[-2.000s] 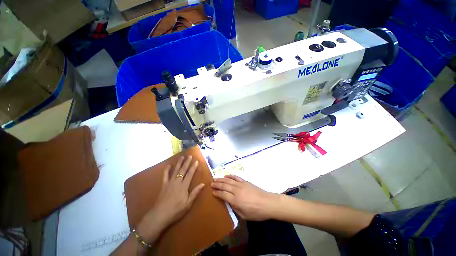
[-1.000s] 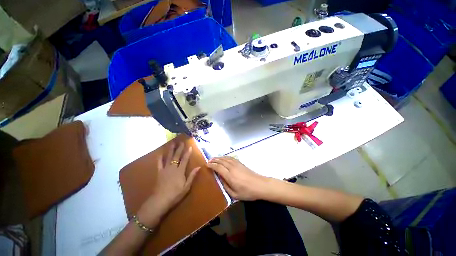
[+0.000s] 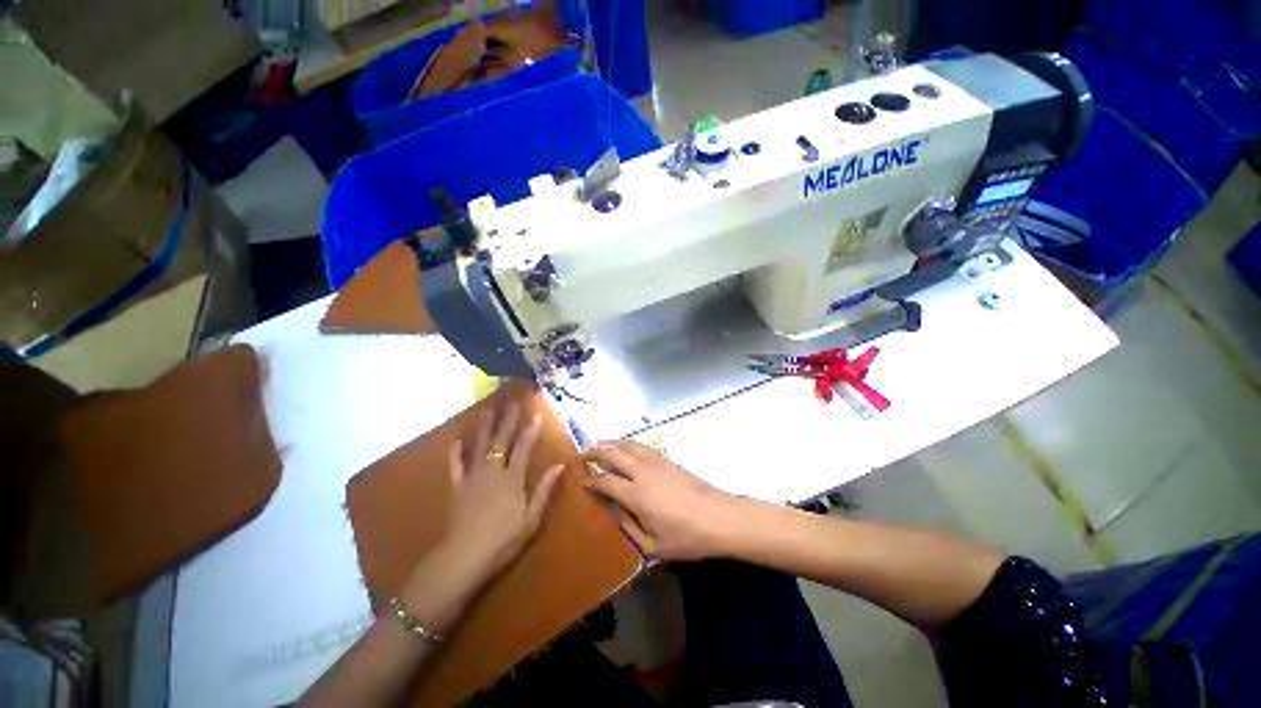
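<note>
A brown leather-like panel (image 3: 415, 519) lies on the white table, its upper corner at the presser foot (image 3: 564, 367) of the sewing machine (image 3: 747, 180). My left hand (image 3: 498, 505) lies flat on the panel with its fingers spread, a ring and bracelet on it. My right hand (image 3: 657, 501) is at the panel's right edge, its thumb and fingers closed on that edge. The needle point is too small to make out clearly. A ragged edge shows on the panel's left side.
A stack of brown panels (image 3: 173, 463) lies at the table's left. Red-handled snips (image 3: 837, 376) lie under the machine arm. A brown piece (image 3: 380, 293) lies behind the machine head, beside a blue bin (image 3: 477, 173). A carton (image 3: 118, 235) stands at the far left.
The panel has moved slightly up towards the machine head since two seconds ago. Both hands have stayed on it and moved along with it. The camera view has shifted a little.
</note>
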